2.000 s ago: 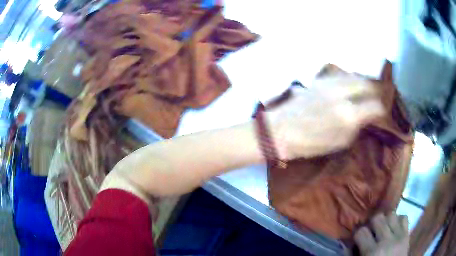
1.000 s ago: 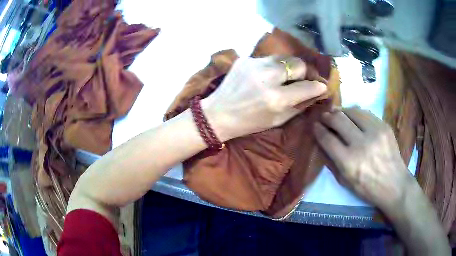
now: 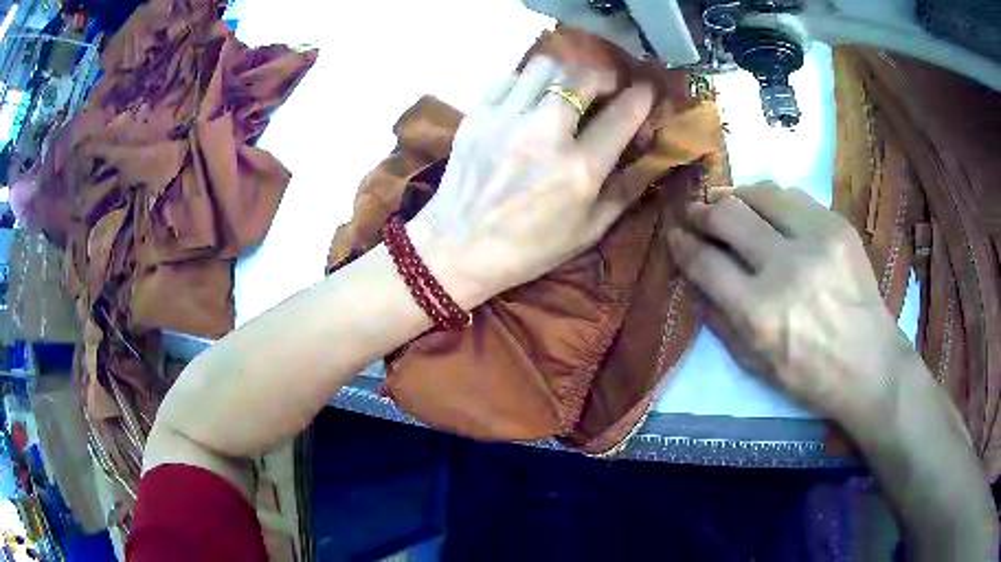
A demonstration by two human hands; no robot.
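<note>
A rust-brown garment panel (image 3: pixel 494 362) lies bunched on the white table in front of the sewing machine (image 3: pixel 664 27). My left hand (image 3: pixel 538 165) lies over its upper part, fingers bent on the cloth just left of the needle area. My right hand (image 3: pixel 779 274) pinches the cloth's right edge with thumb and fingers, just below the presser foot area. A brown strip with a pale stitched line (image 3: pixel 672 340) runs along the panel's right edge, from my right fingertips down to the table's front edge. The needle and my left fingertips are not clearly seen.
A crumpled heap of rust-brown panels (image 3: pixel 187 187) lies at the left, with thin strips hanging below it. Long brown strips (image 3: pixel 949 220) hang at the right, beyond my right forearm. The ruler-marked front edge (image 3: pixel 735 441) crosses above my lap. A dark round knob (image 3: pixel 768 55) sits on the machine.
Since the earliest frame the panel has moved to the machine, and my right hand has come up to its edge. In the last second my left hand has shifted slightly up and left.
</note>
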